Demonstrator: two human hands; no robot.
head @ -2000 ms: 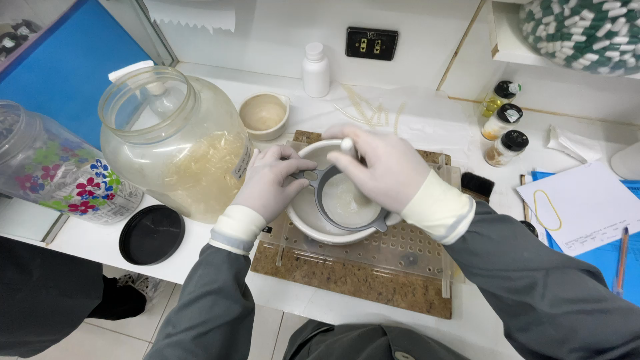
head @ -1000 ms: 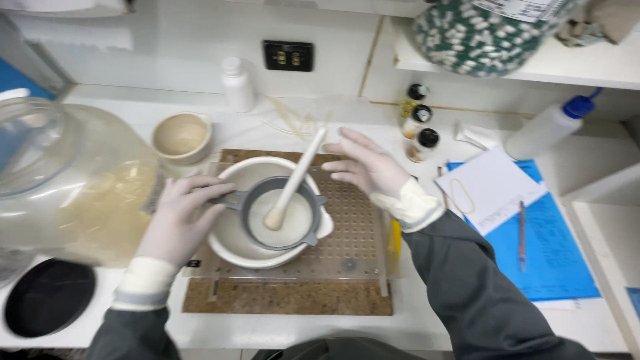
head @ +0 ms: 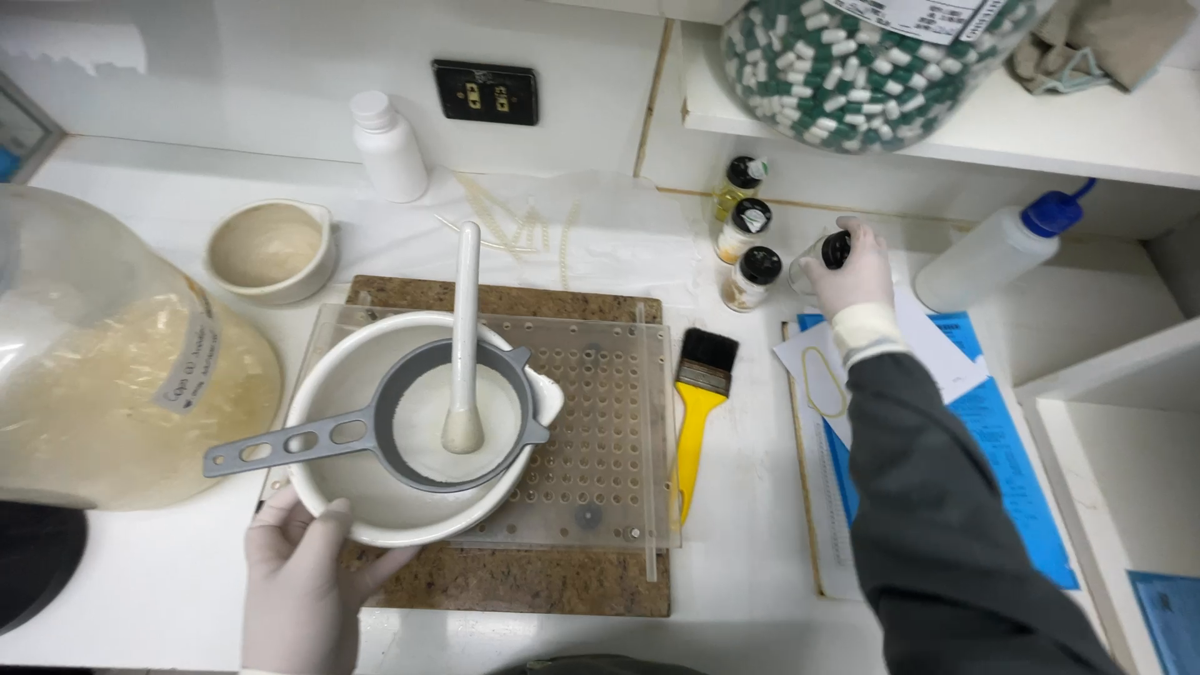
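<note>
A gloved left hand of mine (head: 309, 572) grips the lower left rim of a white porcelain mortar (head: 328, 469). A grey plastic sieve (head: 382, 412) rests across the mortar, its handle pointing left, with pale powder (head: 422, 441) inside. The white pestle (head: 466, 319) leans in the sieve, its rounded end in the powder. The mortar stands on a perforated clear capsule-filling plate (head: 600, 422) over a brown board (head: 525, 581). At the right, my gloved right hand (head: 848, 267) holds a small black-capped glass bottle (head: 834, 251) that lies tilted in its fingers.
Several black-capped vials (head: 753, 278) stand left of my right hand. A yellow-handled brush (head: 698, 403), blue folder (head: 1003, 450), papers (head: 947, 352) and wash bottle (head: 994, 253) lie or stand rightward. A large jar (head: 112, 375), small mortar (head: 272, 248) and white bottle (head: 389, 150) are leftward; a capsule jar (head: 853, 75) sits above.
My right hand has left the pestle and moved right to the small bottle. My left hand has moved from the sieve to the mortar's rim. The pestle now stands in the sieve unheld.
</note>
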